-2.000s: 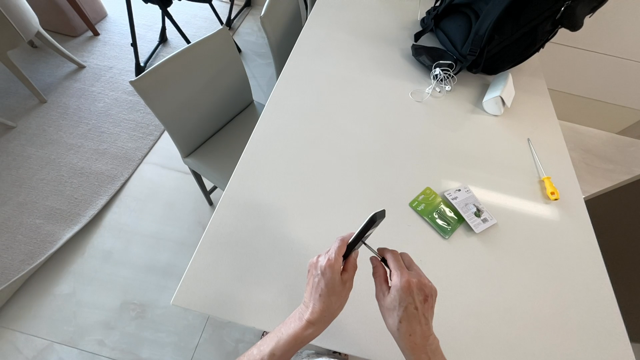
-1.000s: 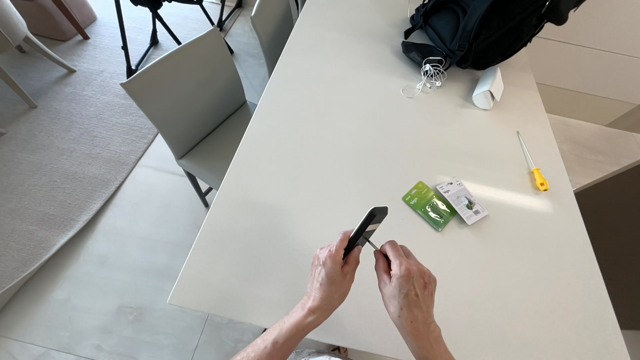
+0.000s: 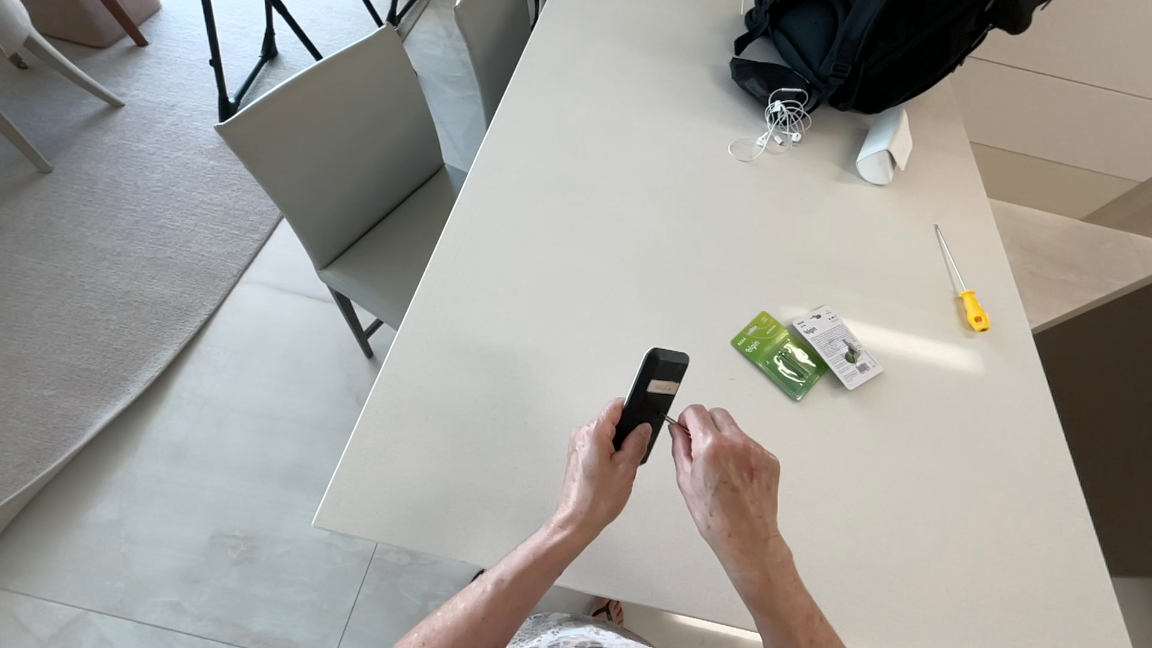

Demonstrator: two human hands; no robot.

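Note:
My left hand (image 3: 601,468) grips a long black handheld device (image 3: 655,396), possibly a remote control, tilted above the table, with a pale label on its face. In my right hand (image 3: 727,472) is a small thin metal-shafted tool (image 3: 671,420), its tip against the device's face; its handle is mostly hidden by my fingers. To the right of my hands lie a green blister pack (image 3: 781,355) and a white printed card pack (image 3: 839,347), their edges touching or overlapping. A screwdriver with a yellow handle (image 3: 974,311) rests farther right.
On the pale table (image 3: 585,225), a black backpack (image 3: 864,45) stands at the far end, with white wired earphones (image 3: 785,121) and a white case (image 3: 886,148) beside it. A grey chair (image 3: 351,153) is at the left edge, and a drawer front (image 3: 1062,108) is at the right.
The black device has turned so that more of its labelled face shows. Both hands keep their hold, and the thin tool stays at the device.

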